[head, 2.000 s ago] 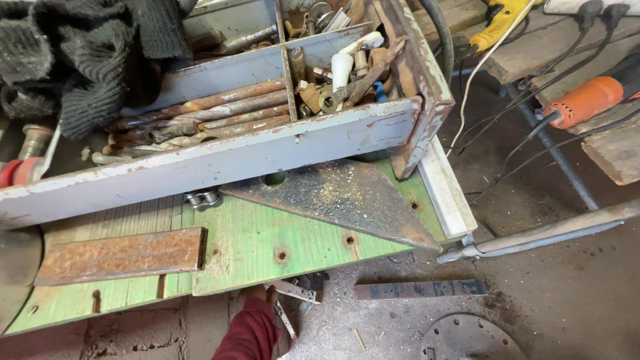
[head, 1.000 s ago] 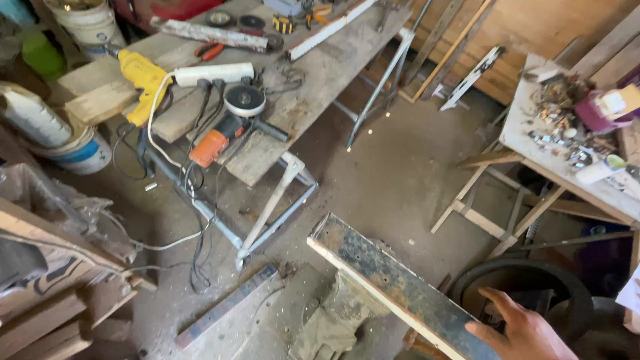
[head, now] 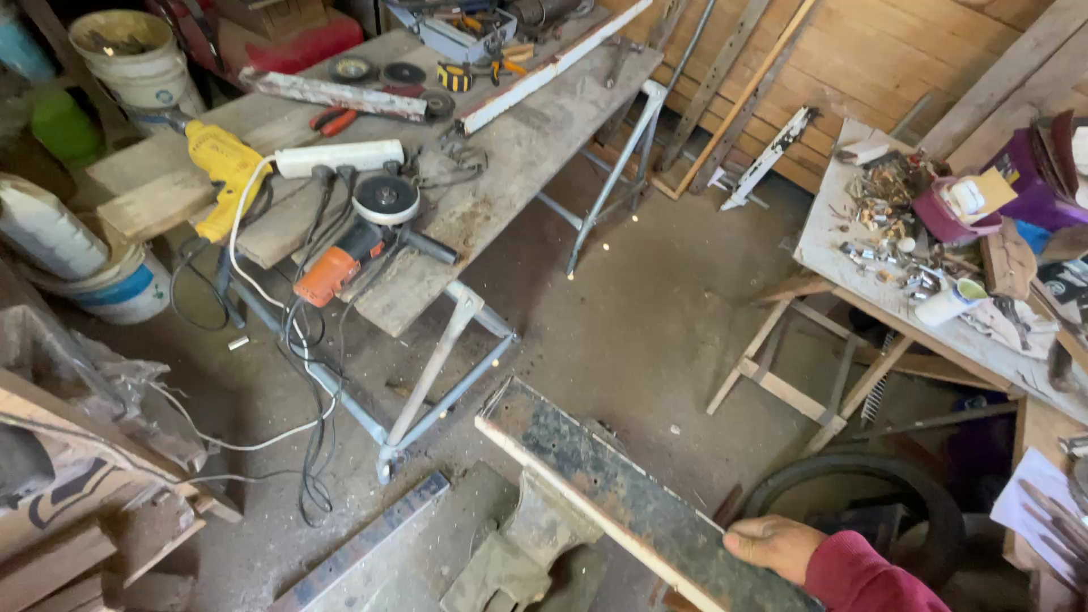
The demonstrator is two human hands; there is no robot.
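A long, narrow board-like piece (head: 612,484) with a worn black top and a pale edge slants through the lower middle of the head view. My right hand (head: 778,546), in a dark red sleeve, comes in from the lower right. Its fingers hold the piece's right-hand edge; some of them are hidden. Under the piece is a grey metal bench vise (head: 527,544); whether its jaws clamp the piece cannot be told. My left hand is out of view.
An angle grinder (head: 357,242), a yellow drill (head: 223,174) and a power strip (head: 340,158) lie on a plank table (head: 527,170). Cables trail to the floor. A cluttered table (head: 858,246) stands right, above a black tyre (head: 850,467). A dark bar (head: 365,540) lies lower left.
The view has swung from the divided metal tray and green bench to the wider workshop. My right hand, spread by the board-like piece a second ago, now grips its edge.
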